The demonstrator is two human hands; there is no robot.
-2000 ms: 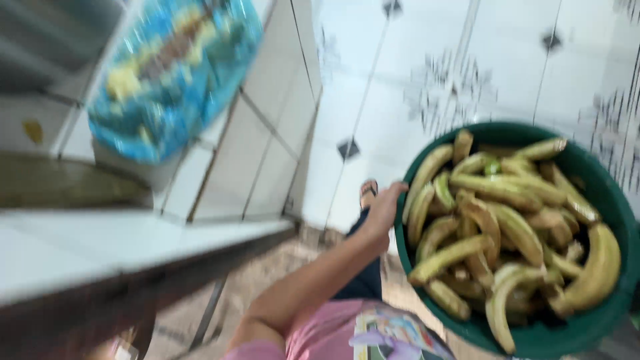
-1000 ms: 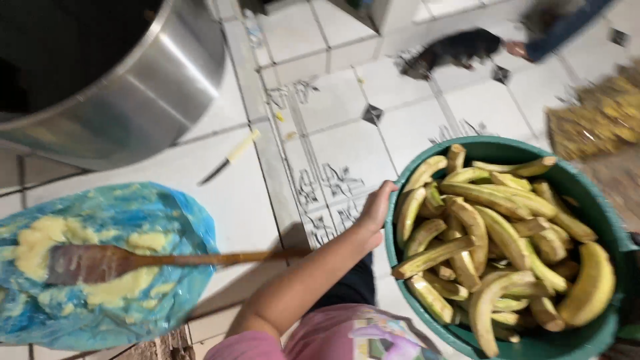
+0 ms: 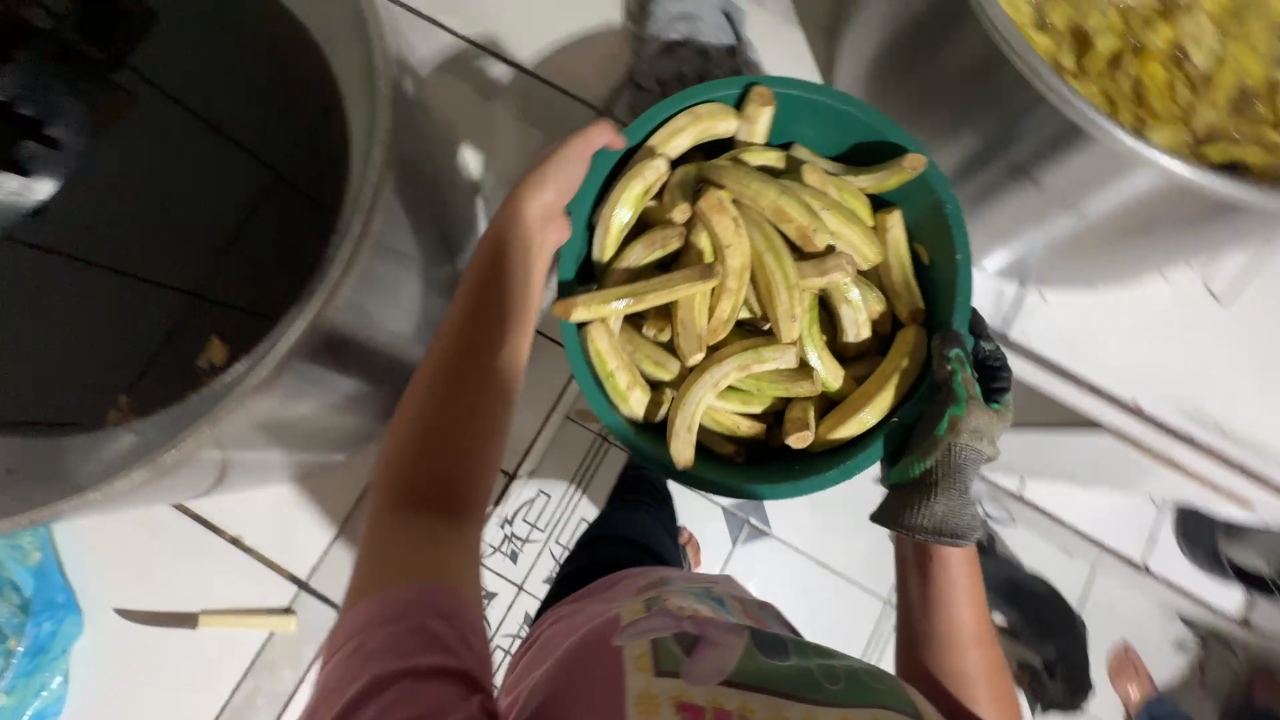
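Observation:
A round green plastic tub (image 3: pixel 765 485) full of peeled green plantains (image 3: pixel 770 260) is held up in front of my body. My left hand (image 3: pixel 570 175), bare, grips its rim at the upper left. On the lower right side, my right hand (image 3: pixel 950 430), in a grey knit glove with green and black coating, holds the tub wall; some of its fingers are hidden under or behind the tub.
A big metal pot (image 3: pixel 365 200) with a dark interior stands at left; another (image 3: pixel 900 130), with yellow pieces inside, at upper right. A knife (image 3: pixel 205 619) and blue plastic (image 3: pixel 35 620) lie lower left. A dark-furred animal (image 3: pixel 1040 630) and a person's foot (image 3: pixel 1130 675) are lower right.
The view has shifted a lot. The tub is now between the two pots, and my gloved right hand has come into clear sight on it. My left hand has stayed on the rim.

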